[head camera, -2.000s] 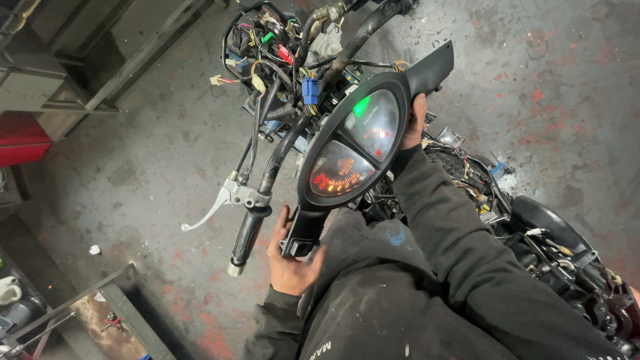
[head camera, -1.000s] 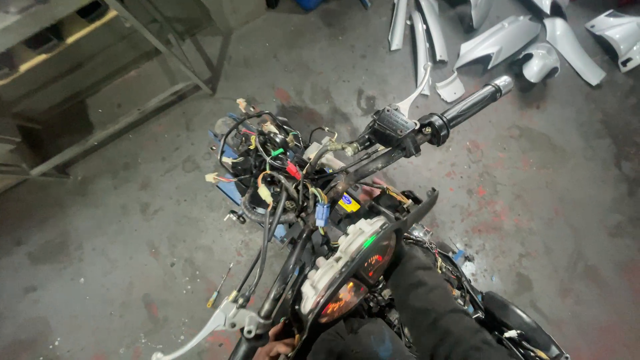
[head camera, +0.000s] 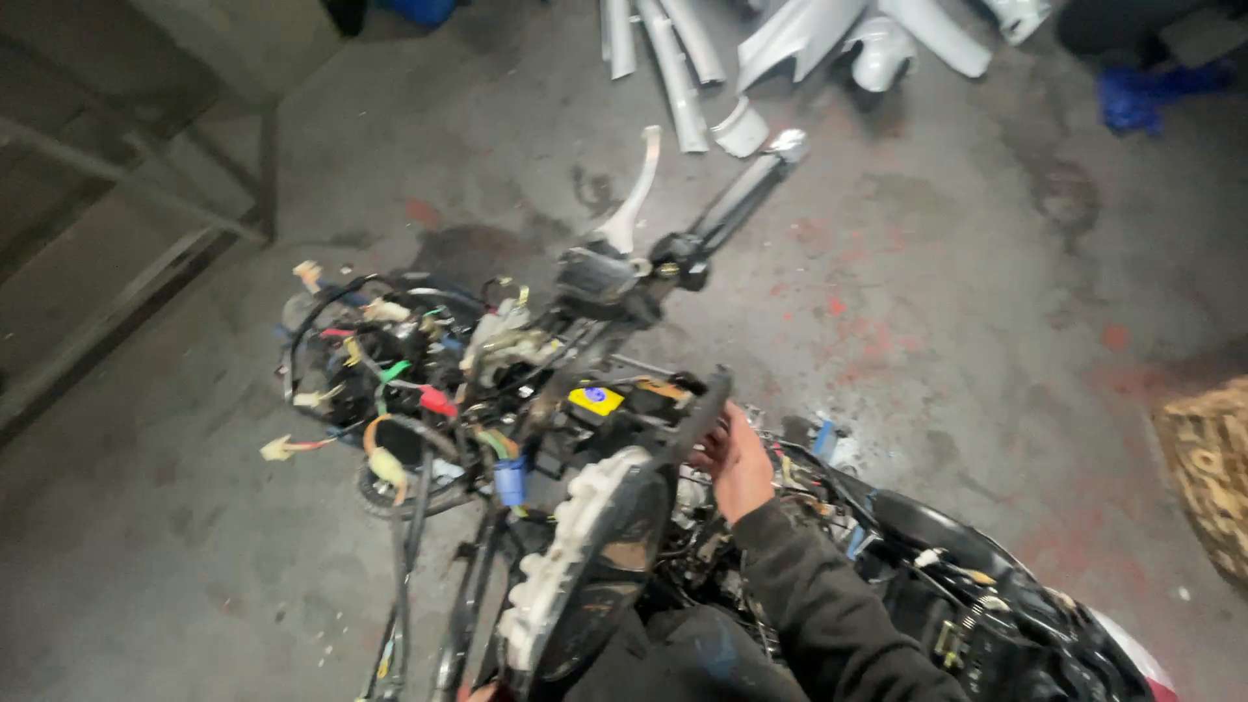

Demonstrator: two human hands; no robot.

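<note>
A motorcycle instrument cluster [head camera: 609, 546] with a white back housing stands tilted on edge between my hands, close to my lap. My right hand [head camera: 739, 463] grips its black bracket end at the upper right. Only a bit of my left hand [head camera: 485, 692] shows at the bottom edge, by the cluster's lower end; its fingers are mostly hidden. Beyond the cluster are the handlebar grip [head camera: 746, 195], a brake lever [head camera: 636, 195], a blue connector [head camera: 509, 481] and a tangle of wires with a red connector [head camera: 438, 401]. A yellow label [head camera: 596, 399] sits beside the cluster.
Silver fairing panels [head camera: 673, 78] lie on the concrete floor at the top. The stripped motorcycle frame and black rear fender [head camera: 926, 517] extend to the lower right. A metal rack [head camera: 195, 210] stands at the left, and a patterned brown object [head camera: 1214, 468] lies at the right edge.
The cluster has turned from face-up to on edge, showing its white back. Its lit dials now look dark. The view has shifted, bringing the far handlebar end and the silver panels in.
</note>
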